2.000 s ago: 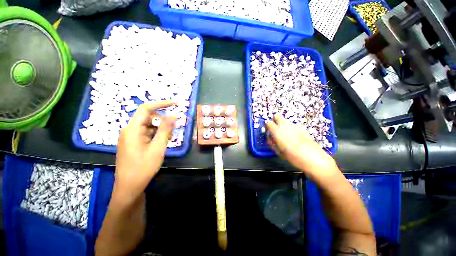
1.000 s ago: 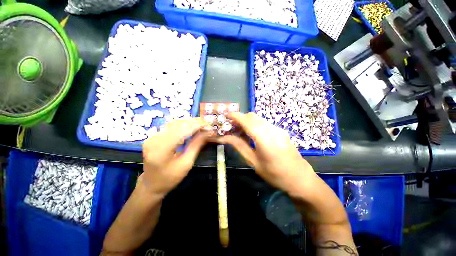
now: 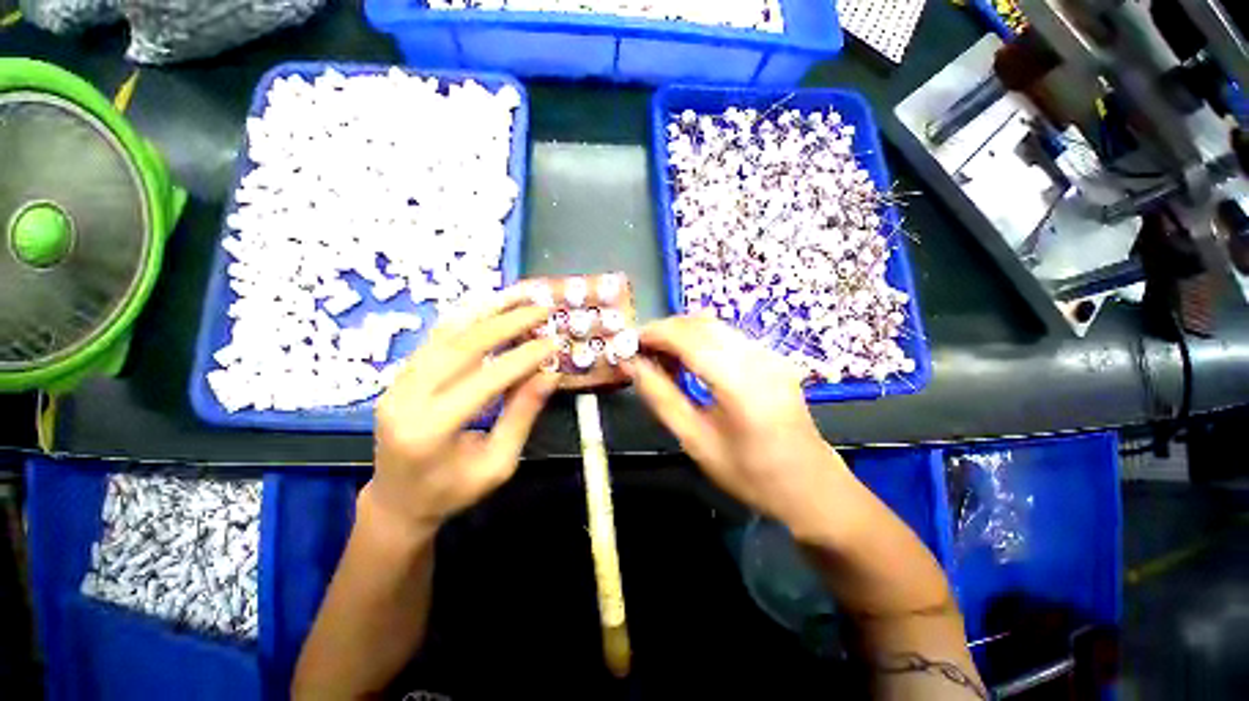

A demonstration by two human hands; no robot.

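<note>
The reddish-brown fixture (image 3: 623,295) lies on the bench between the two trays, with small white round parts in its holes. Its pale yellow handle (image 3: 600,527) points towards me. My left hand (image 3: 459,397) is at the fixture's left side, its fingers over the left holes. My right hand (image 3: 733,397) is at the right side, with thumb and index fingertips together at a white part at the lower right. Whether my left fingertips hold a part cannot be told. The left tray (image 3: 219,329) holds white parts; the right tray (image 3: 663,178) holds speckled parts with thin wires.
A green fan (image 3: 158,178) stands at the left and a metal press (image 3: 1020,192) at the right. A blue bin (image 3: 575,52) is behind the trays, near plastic bags (image 3: 226,21). Blue bins (image 3: 151,664) (image 3: 1082,534) sit below the bench edge.
Two seconds ago my hands were over the two trays; one second ago both were at the fixture. They remain there, with my left fingers now spread over its left side. The view has shifted slightly.
</note>
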